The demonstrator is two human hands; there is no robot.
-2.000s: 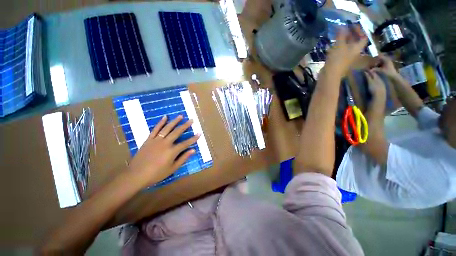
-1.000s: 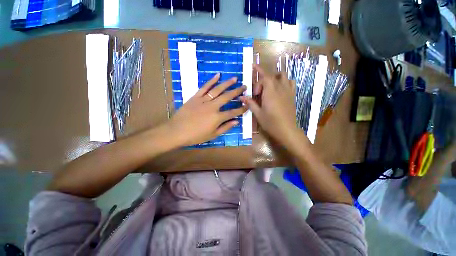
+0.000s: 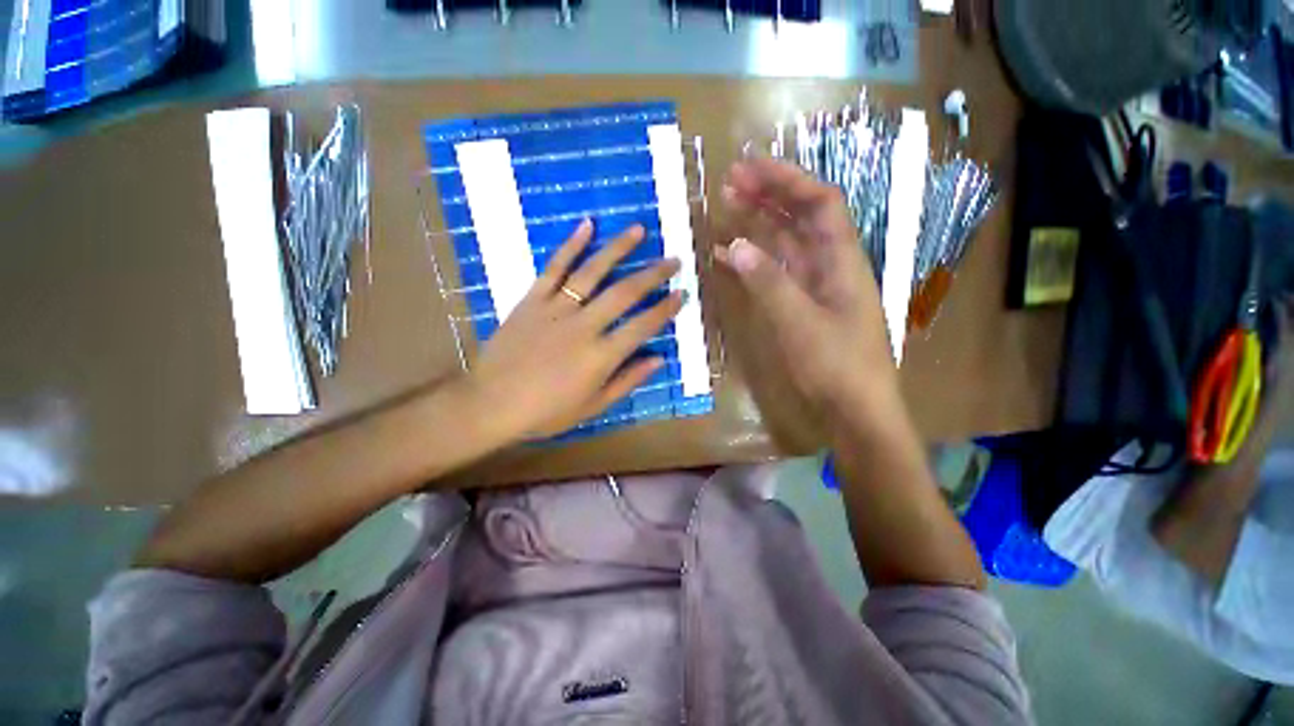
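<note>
A bright blue solar cell string lies on the brown board, with thin silver ribbons along its left and right ends. A white strip lies on its left part and another white strip along its right end. My left hand rests flat on the string with fingers spread, fingertips near the right white strip. My right hand is just right of the string, palm turned left, fingers bent and slightly blurred, with nothing visible in it.
Silver ribbon bundles with white strips lie left and right. A curved blue stack is at far left. Further right are a grey round housing, yellowish sponge, red-yellow scissors and another person's arm.
My right hand has come back from the far right, touched the string's right end, and now sits slightly off it. My left hand stays on the string. The view has turned.
</note>
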